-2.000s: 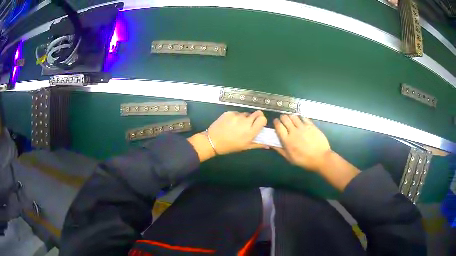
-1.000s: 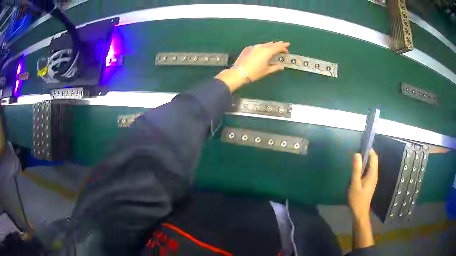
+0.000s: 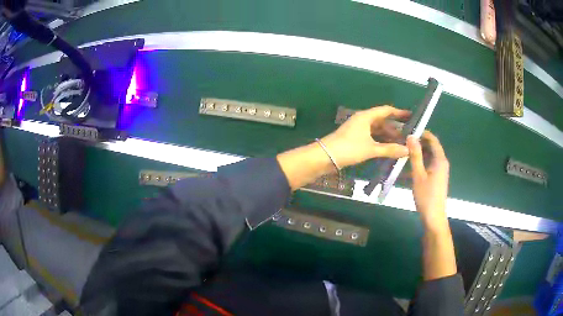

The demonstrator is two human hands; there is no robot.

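A long slim bar (image 3: 423, 111), dark on one side and bright white along its edge, is held tilted over the pale guide rail. Its lower end looks split in two, so I cannot tell if it is one bar or two. My left hand (image 3: 364, 139) pinches its middle from the left, thumb below and fingers partly hidden behind it. My right hand (image 3: 430, 176) holds it from the right, just below. A studded bar (image 3: 324, 228) lies on the worktop below my hands. Another bar (image 3: 346, 115) on the belt is partly covered by my left hand.
Guide rail (image 3: 179, 155) crosses the view. Bar (image 3: 247, 112) lies on the belt, bar (image 3: 520, 168) far right. Stacked bars stand at left (image 3: 49, 173) and right (image 3: 491, 271); another stack (image 3: 511, 77) is on the far rail. Black box (image 3: 102, 80) glows violet at upper left.
My left hand has come back from the belt bar to the held bar. My right hand has moved left and up with its bar, now beside my left hand. The view has shifted.
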